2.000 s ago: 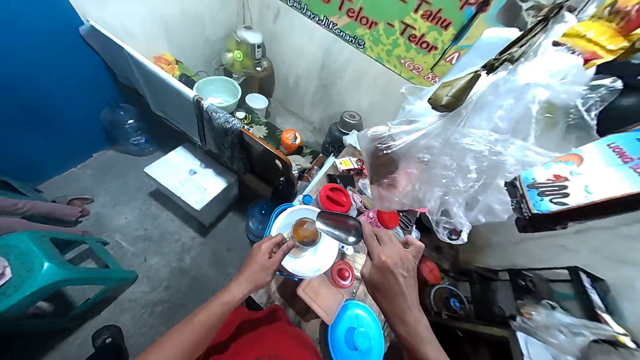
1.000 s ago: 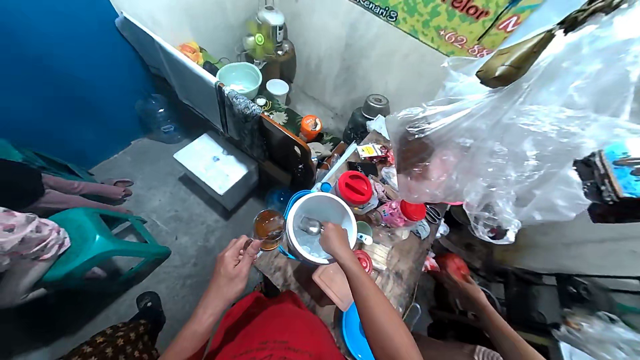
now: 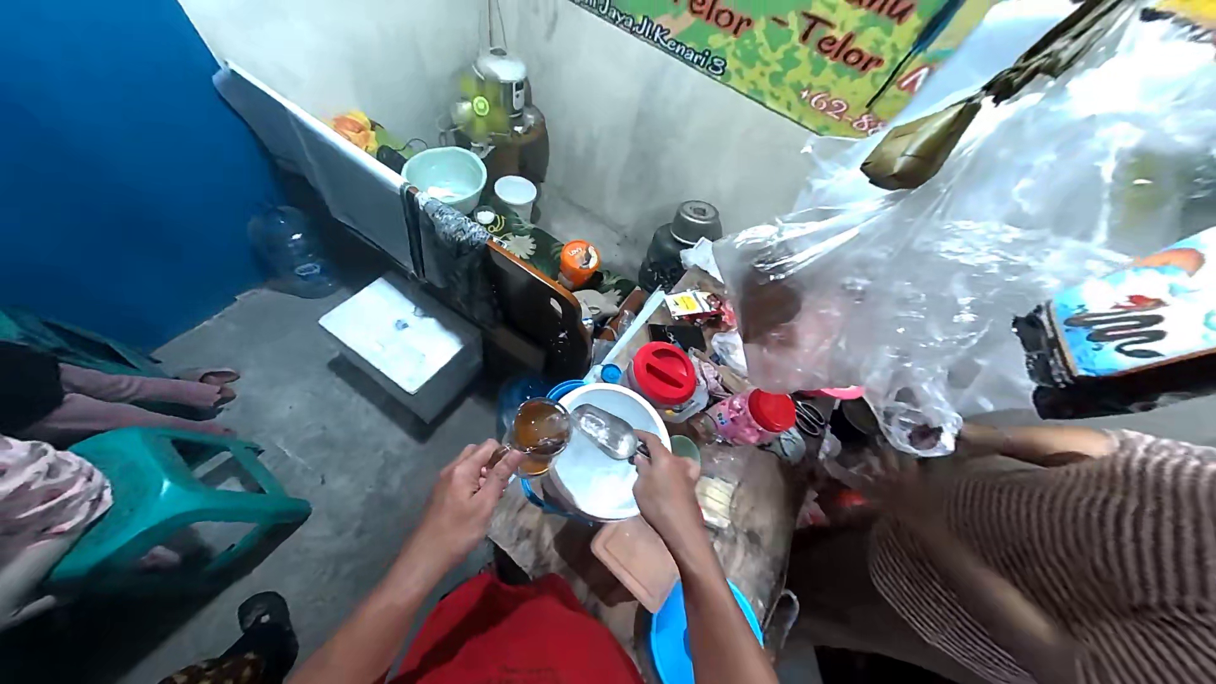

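Observation:
My left hand [image 3: 472,489] grips the handle of a clear glass mug [image 3: 541,429] with brown liquid, held over the left rim of a round white container [image 3: 600,484]. In my right hand [image 3: 665,480] is a metal scoop [image 3: 605,432], its bowl over the container and its tip close to the mug. The container has a blue outer edge and looks white inside; whether that is ice or only the wall I cannot tell. A red-lidded jar [image 3: 663,373] stands just behind it, and a second jar with a red lid [image 3: 771,410] to the right.
A person in a striped garment [image 3: 1092,532] is close on the right. Clear plastic bags [image 3: 883,256] hang at upper right. A tan board [image 3: 635,560] and a blue lid or basin [image 3: 673,632] lie near me. A white-topped box [image 3: 397,332] and green stool [image 3: 180,503] stand left.
The scoop has come up from inside the container, and the mug has moved from beside it to over its rim. The person on the right has come further into view.

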